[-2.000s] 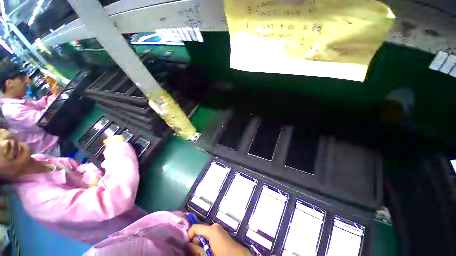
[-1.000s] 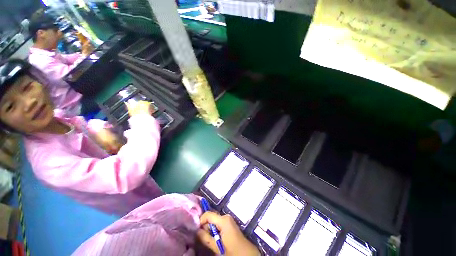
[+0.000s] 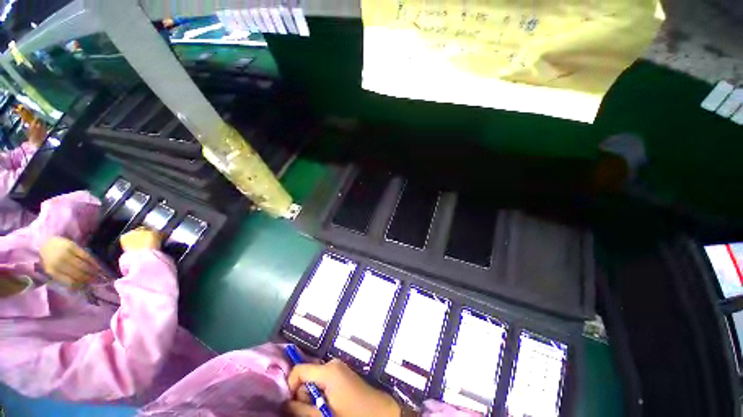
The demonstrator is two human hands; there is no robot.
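Observation:
My right hand (image 3: 346, 389) is at the bottom centre, its fingers closed on a blue pen (image 3: 309, 383). It rests against the pink sleeve (image 3: 232, 379) of my left arm. My left hand is not in view. Beside my right hand lies a black foam tray (image 3: 507, 322) holding several lit smartphones (image 3: 367, 313) with white screens, cut off at the bottom edge. Some show a dark bar low on the screen; the rightmost phone (image 3: 536, 376) shows lines of text.
A rear foam tray (image 3: 546, 273) holds three dark phones (image 3: 413, 213). A taped post (image 3: 244, 171) stands at the left. A neighbour in pink (image 3: 138, 305) works over another phone tray (image 3: 213, 224). A yellow sheet (image 3: 505, 53) hangs above. Black stacked trays (image 3: 664, 326) stand at the right.
The view has swung back right since one second ago, so the neighbour's head has left the picture and the right-hand stack shows. My right hand keeps the pen; the lit phones stay in their slots.

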